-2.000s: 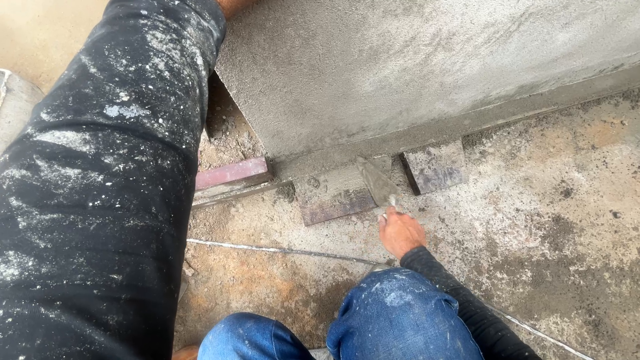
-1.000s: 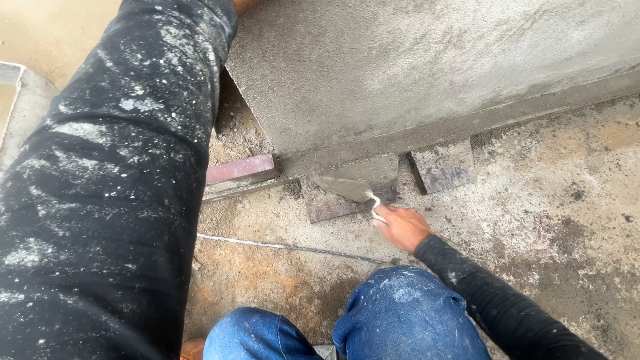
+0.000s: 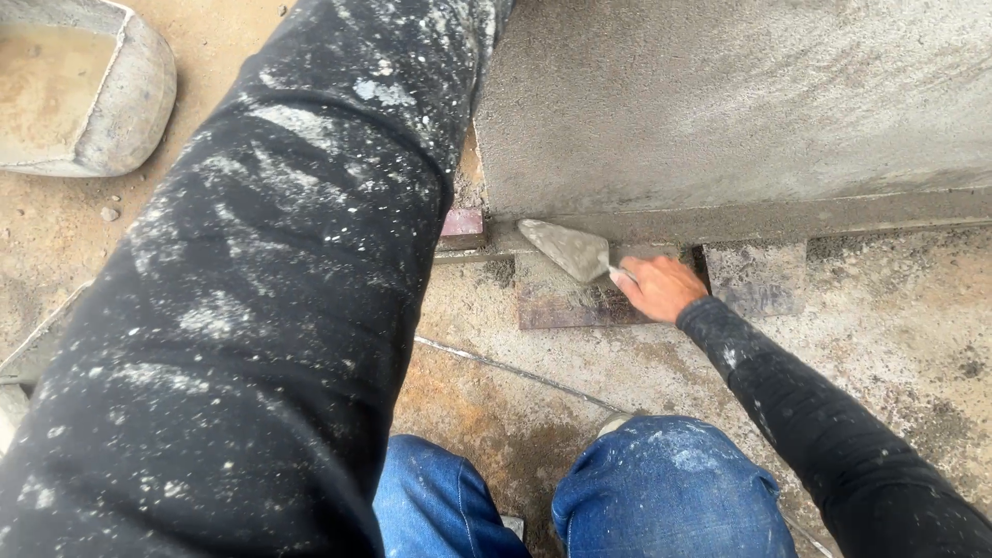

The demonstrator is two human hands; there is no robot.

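Note:
My right hand [image 3: 660, 288] is closed round the handle of a pointing trowel [image 3: 570, 246]. The trowel's blade points left and lies along the foot of a grey rendered wall [image 3: 697, 108], over a flat mortar-smeared board [image 3: 577, 306]. A second flat piece [image 3: 756, 279] lies to the right of that board, with a dark gap between them. Left of the blade is the end of a reddish block [image 3: 463, 225]. My left arm, in a dark sleeve spattered with white, reaches up across the view; its hand is outside the frame.
A tub [image 3: 139, 93] of cloudy brownish water stands at the upper left. A thin cord or rod [image 3: 511, 368] crosses the rough ground in front of my knees. Another container's edge [image 3: 46, 329] shows at the left, partly behind my sleeve.
The trowel has turned from lying steeply against the wall's foot to pointing left along it. The view has shifted left, bringing in more of the water tub.

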